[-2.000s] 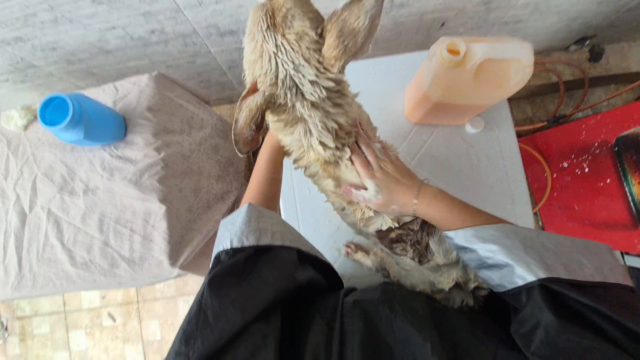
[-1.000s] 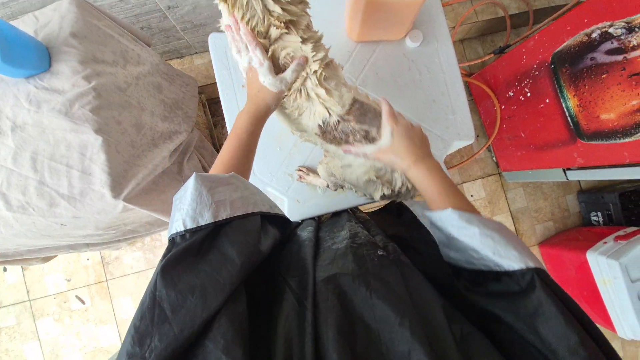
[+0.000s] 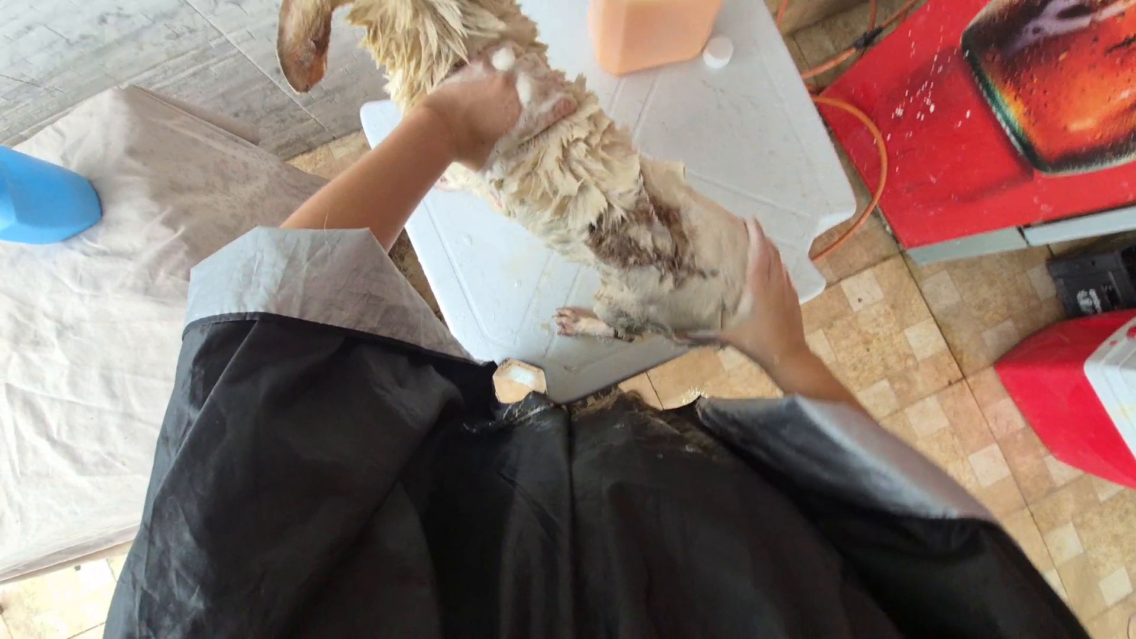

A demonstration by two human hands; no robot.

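A wet, light-coated dog stands on a white plastic table, its head partly cut off at the top edge and one brown ear hanging at the upper left. Darker, matted fur shows near its rump, and one paw rests near the table's front edge. White lather lies on my left hand, which presses on the fur behind the dog's neck. Against the dog's rear end rests my right hand, with its fingers along the hindquarters. Neither hand visibly closes around anything.
A jug of orange liquid and a white cap are on the table's far side. At left, a blue container sits on a cloth-covered surface. A red panel, an orange hose and a red-and-white cooler are at right.
My right hand has moved from the dog's back to its rear end. My left hand, lower beside the dog two seconds ago, now lies on top near the neck. The view has shifted.
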